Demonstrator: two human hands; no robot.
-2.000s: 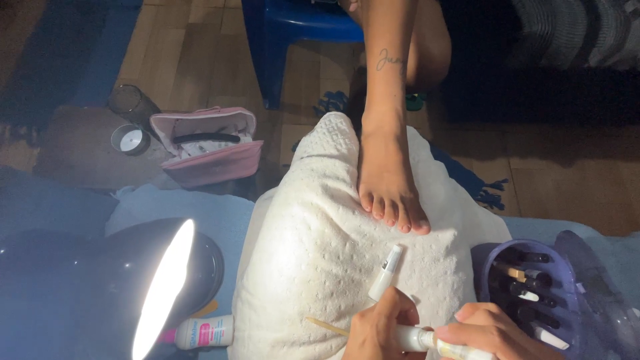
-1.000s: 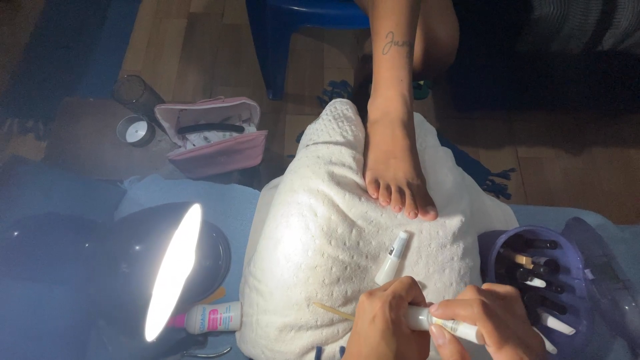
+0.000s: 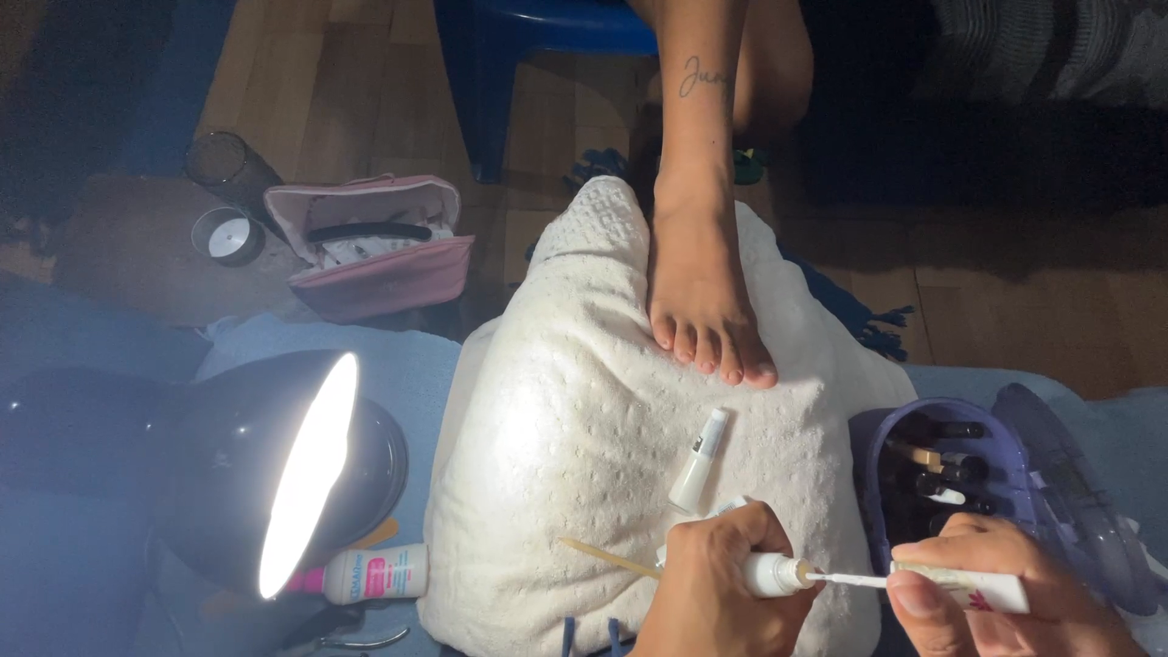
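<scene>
My left hand (image 3: 730,584) grips a white nail polish bottle (image 3: 774,575), with a thin wooden stick (image 3: 610,557) jutting out to the left of the same hand. The white brush cap (image 3: 976,589) is pinched in my right hand (image 3: 1013,584), its brush at the bottle's mouth. Part of another white item shows behind my left fingers. Above my hands, a second white polish bottle (image 3: 701,464) lies on the white towel (image 3: 547,438). Another person's bare foot (image 3: 707,292) rests on the towel, toes toward me.
A purple case (image 3: 867,484) of small bottles stands right. Left are a lit lamp (image 3: 310,474), a white bottle with a pink cap (image 3: 379,575) and a metal tool (image 3: 365,641). Beyond lie a pink pouch (image 3: 392,278), a candle in a glass (image 3: 228,237) and a blue chair (image 3: 566,26).
My right hand has drawn the cap away from the bottle, and the brush now shows between them. The view has shifted slightly.
</scene>
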